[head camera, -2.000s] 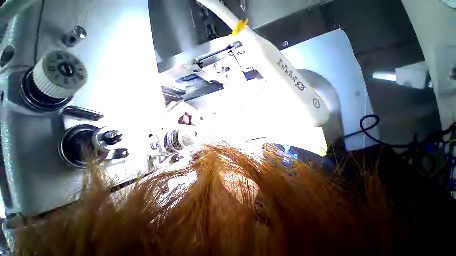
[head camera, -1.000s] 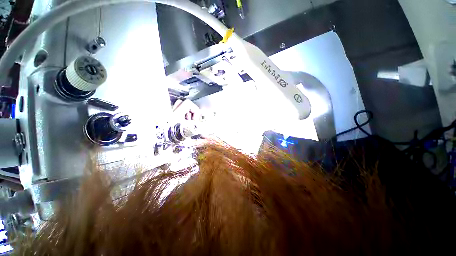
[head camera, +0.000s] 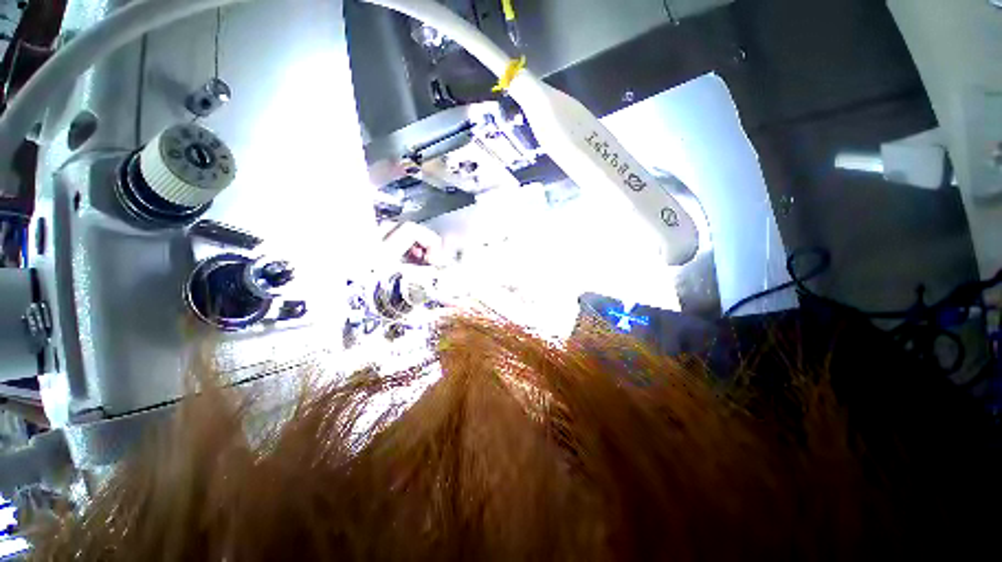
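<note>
The sewing machine head fills the left, with a round white dial and a dark tension knob. Metal parts near the needle area show at the centre in strong glare. The metal clamp bracket lies behind them. A white lamp with a yellow tie hangs over the glared work area. Brown hair covers the lower view. Neither of my hands can be made out. No bag panel can be told in the glare.
A pale plate lies right of the lamp on a dark grey surface. Black cords tangle at the right. A dark object with a blue glint shows below the lamp. A white block-like part stands at the upper right.
The view has shifted, so the machine head and dials show further right than two seconds ago. The clamp bracket looks slightly moved against the lamp since one second ago. No hand appears.
</note>
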